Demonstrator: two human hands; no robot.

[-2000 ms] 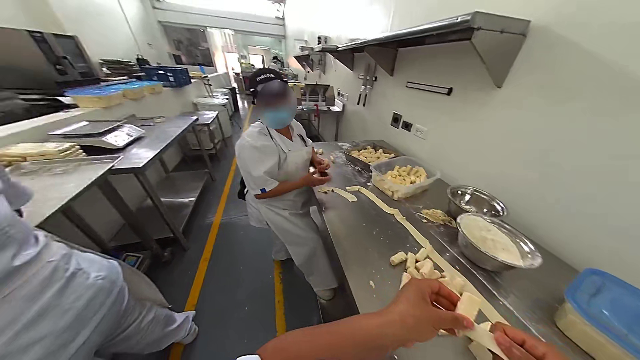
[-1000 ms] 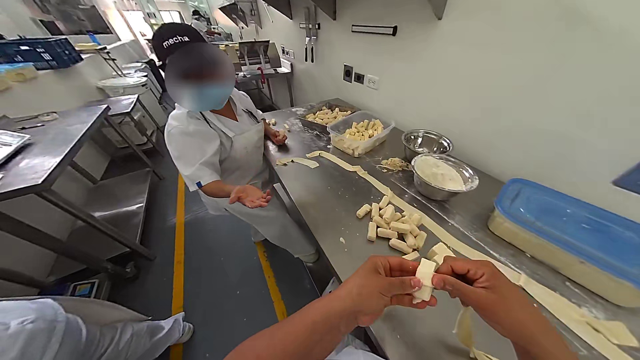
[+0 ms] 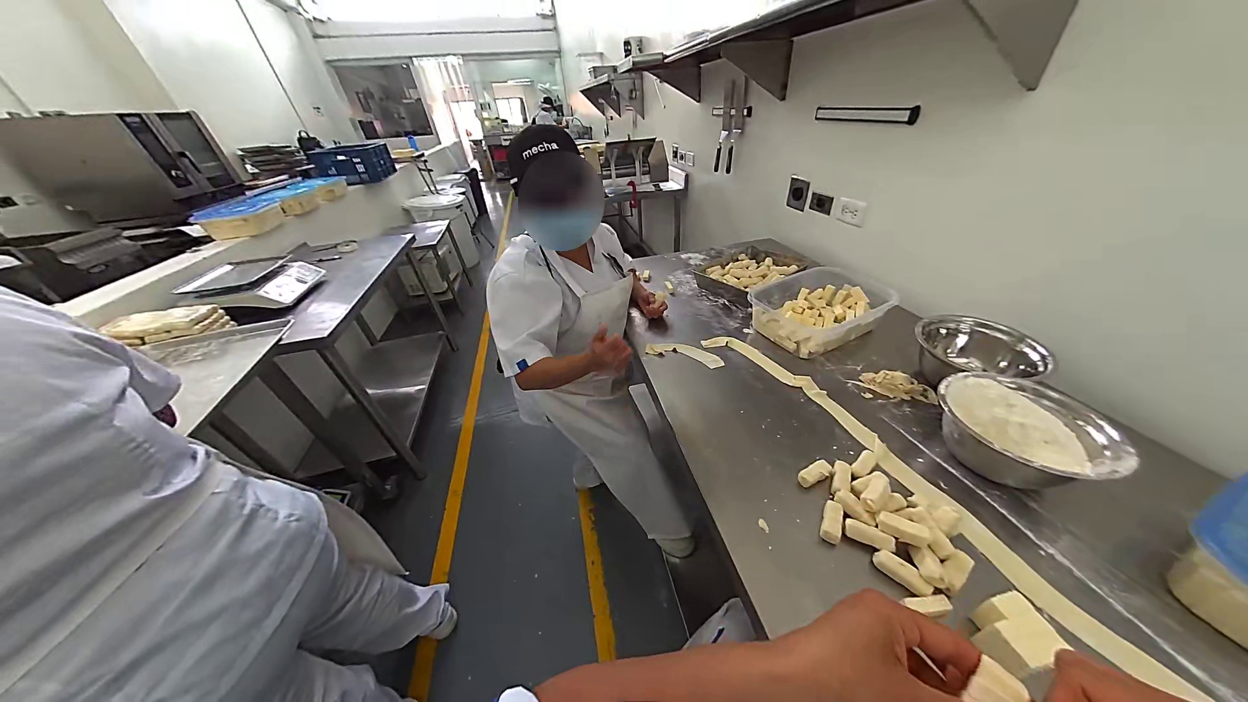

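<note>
My left hand holds a pale dough-wrapped stick at the bottom edge, partly cut off by the frame. On the stick's other side, my right hand shows only its fingertips, which seem to touch it. Just beyond them lie larger pale blocks. A loose pile of short pale sticks rests on the steel table. Along the table runs a long, thin dough strip, passing beside the pile. A shorter strip lies near the co-worker.
A co-worker stands at the table's left side; another person is at far left. Along the wall are a plastic tub of sticks, a metal tray, an empty steel bowl, a bowl of flour and a blue-lidded container.
The view has swung left and up since one second ago. My hands stay together at the stick. The co-worker's outstretched hand has risen with its fingers bent.
</note>
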